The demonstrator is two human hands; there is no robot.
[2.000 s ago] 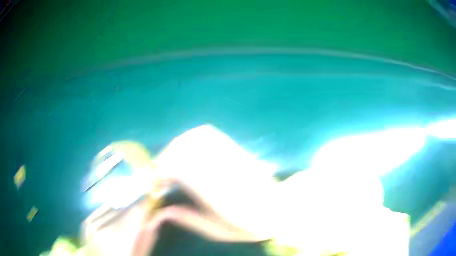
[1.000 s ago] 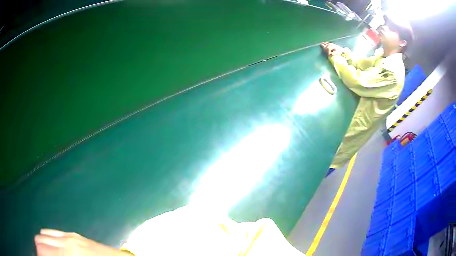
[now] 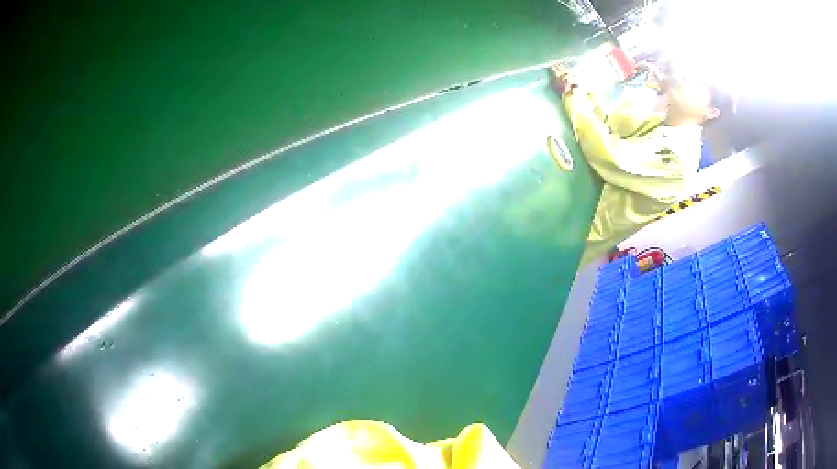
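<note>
Neither of my hands shows; only a pale yellow sleeve is in view at the bottom edge, and I cannot tell which arm it covers. In front of me lies the shiny green bench with strong white lamp reflections. A small pale oval ring-like item lies on the bench near its right edge, close to the other person. No stick or tape can be made out near me.
A person in a yellow jacket leans at the bench on the upper right, hands on its surface. Stacked blue crates stand on the floor at the right. A red item is behind them. A seam crosses the bench.
The view has swung to the right, bringing the crates and the other person further left. The bare hand seen at the lower left one second ago is out of the picture.
</note>
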